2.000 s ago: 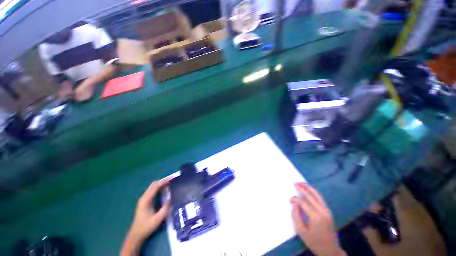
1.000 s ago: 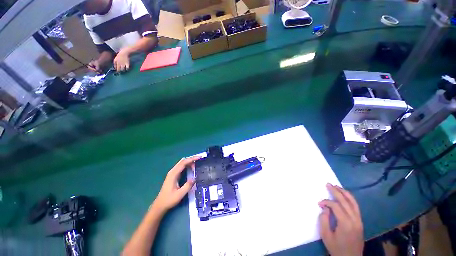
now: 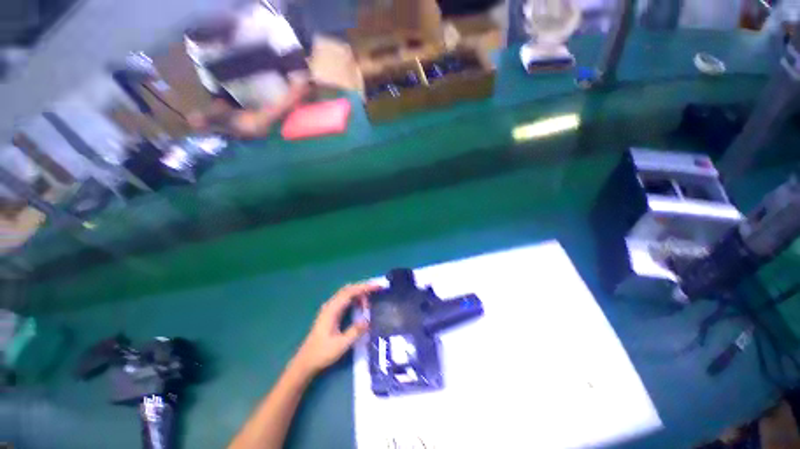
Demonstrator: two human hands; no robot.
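Note:
A black device housing (image 3: 403,338) lies on the left part of the white work mat (image 3: 526,368), with a pale label or internals showing. Its thick black tube (image 3: 454,312) points right and has a small blue spot near the end. My left hand (image 3: 335,326) is at the housing's left edge, fingers and thumb touching it. My right hand is out of the picture. The view is blurred.
A screw feeder (image 3: 680,215) stands right of the mat, with an electric screwdriver (image 3: 746,241) beside it and a thin hand screwdriver (image 3: 730,352) below. Another black unit (image 3: 153,373) lies at left. Across the bench are a divided cardboard box (image 3: 430,83), a red sheet (image 3: 316,118) and a person.
My right hand, earlier over the mat's right edge, has left the picture. The view has shifted, so the bench things sit farther right. My left hand stays at the housing.

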